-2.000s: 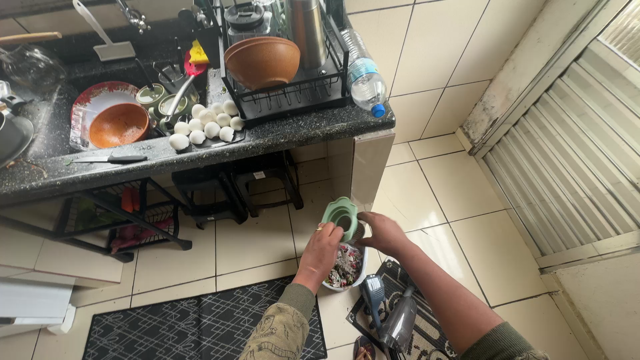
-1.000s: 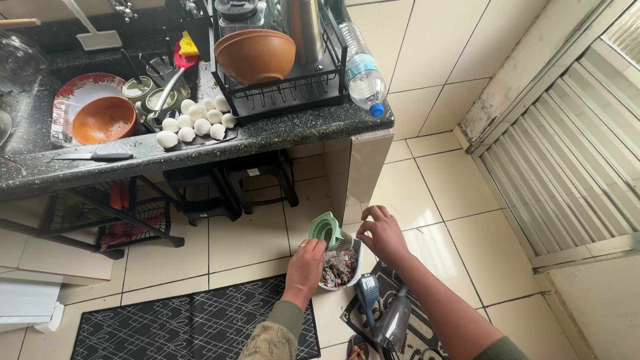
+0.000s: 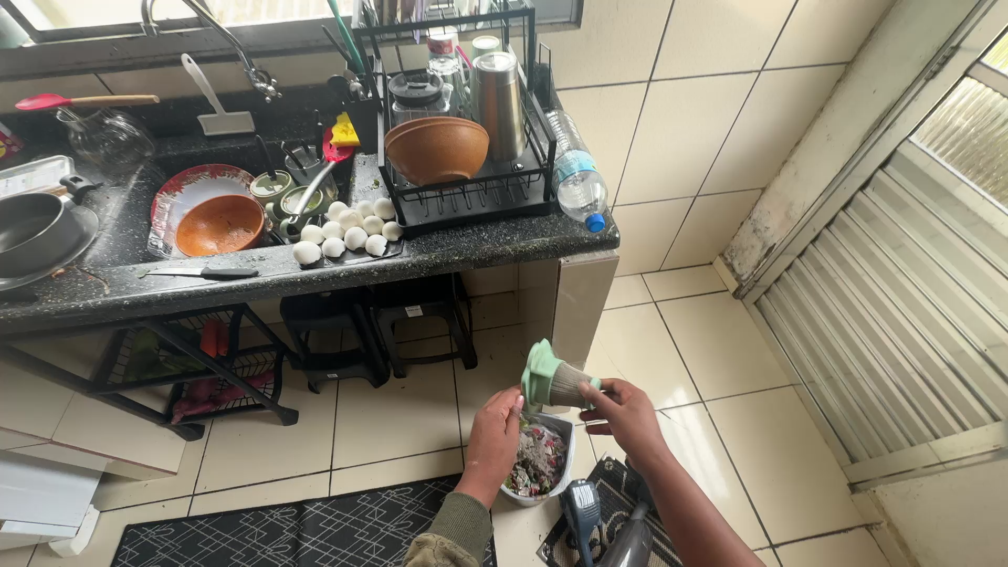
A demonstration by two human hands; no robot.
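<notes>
A vacuum cleaner filter with a green plastic frame and a grey pleated body (image 3: 568,384) lies on its side between my hands, above a white waste bin (image 3: 572,441). My left hand (image 3: 494,441) grips the wide green rim. The fingers of my right hand (image 3: 622,413) hold the narrow end. Below, grey dust and mixed scraps (image 3: 539,457) fill much of the bin. A handheld vacuum's dark handle (image 3: 583,512) and its translucent grey part (image 3: 630,543) are near my right forearm, partly cut off by the frame edge.
The granite counter (image 3: 472,240) bears eggs (image 3: 354,236), a knife (image 3: 206,273), a dish rack (image 3: 472,205) and a plastic bottle (image 3: 581,185). Under it stand black stools (image 3: 425,315) and a wire shelf rack (image 3: 228,386). A patterned mat (image 3: 315,528) covers part of the tiled floor.
The filter has turned from upright or tilted to lying sideways, showing its pleated side. My right hand, apart from it one second ago, now holds its narrow end.
</notes>
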